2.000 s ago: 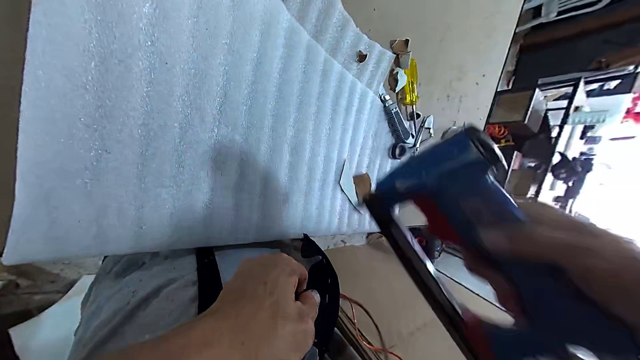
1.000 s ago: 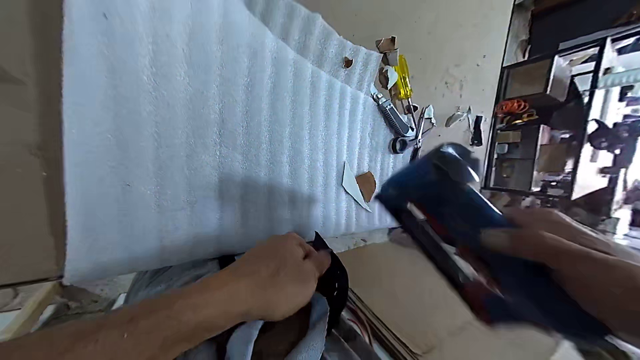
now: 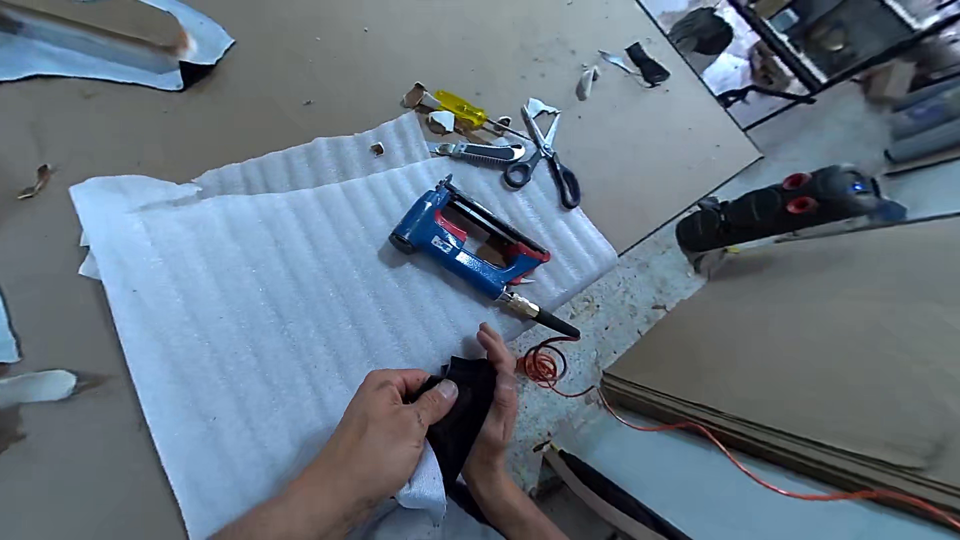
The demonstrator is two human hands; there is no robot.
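Note:
My left hand [image 3: 397, 427] pinches a piece of black fabric [image 3: 465, 420] between thumb and fingers at the lower middle. On the right side of that fabric is my right hand [image 3: 499, 405], its palm against it and its fingertips extended. White cloth backing hangs below the fabric. Beyond my hands, a blue and red pneumatic stapler [image 3: 469, 251] lies on a white foam sheet [image 3: 262, 322], with an air hose fitted to its end. Scissors [image 3: 544, 154], a utility knife [image 3: 484, 152] and a yellow-handled screwdriver [image 3: 461, 109] lie past the stapler.
Stacked brown boards [image 3: 795, 345] stand at the right, with an orange air hose [image 3: 705, 431] crossing before them. The worktable [image 3: 315, 67] bears fabric scraps and a covered piece [image 3: 97, 45] at upper left. A black and red object [image 3: 795, 202] is beyond the table's right edge.
My right hand has let go of the stapler, which now lies on the foam sheet, and has come to the black fabric beside my left hand. The view has shifted strongly.

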